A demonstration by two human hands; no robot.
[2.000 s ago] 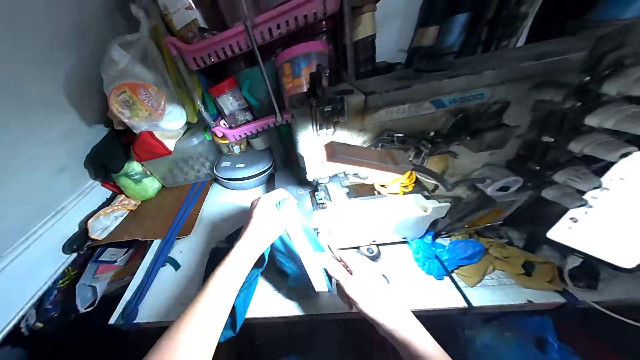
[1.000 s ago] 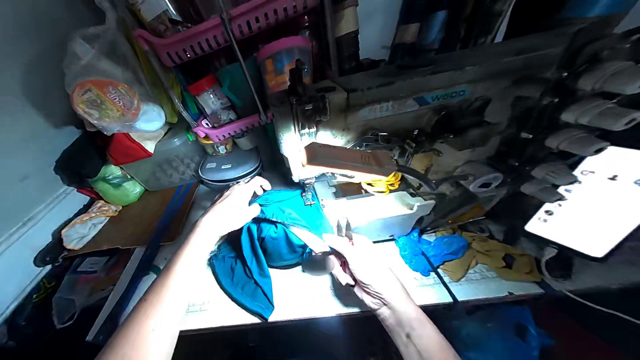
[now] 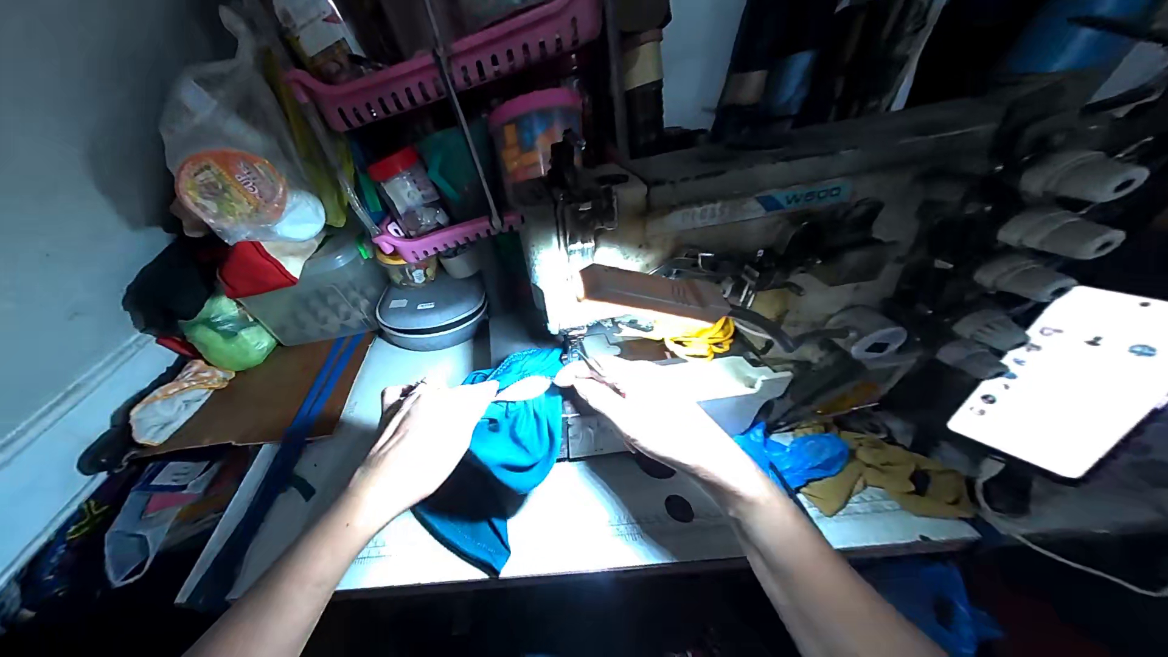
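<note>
Teal fabric (image 3: 516,447) lies bunched on the white table (image 3: 602,529), its upper edge at the needle area of an industrial sewing machine (image 3: 584,265). A pale strip (image 3: 527,390) runs along the fabric between my hands. My left hand (image 3: 429,438) pinches the strip and fabric at their left side. With its fingertips, my right hand (image 3: 643,415) grips the strip's other end, just in front of the presser foot (image 3: 573,342). A lamp lights this spot brightly.
Yellow cord (image 3: 701,339) hangs coiled by the machine head. Right of my hands lie a blue plastic bag (image 3: 808,456) and brown cloth (image 3: 903,474). A bright tablet-like screen (image 3: 1063,383) stands at the right. Behind my left hand are a round grey case (image 3: 432,313) and pink baskets (image 3: 456,78).
The teal fabric, earlier spread between my hands, now hangs bunched toward the table's front edge. My right hand has moved up close to the presser foot.
</note>
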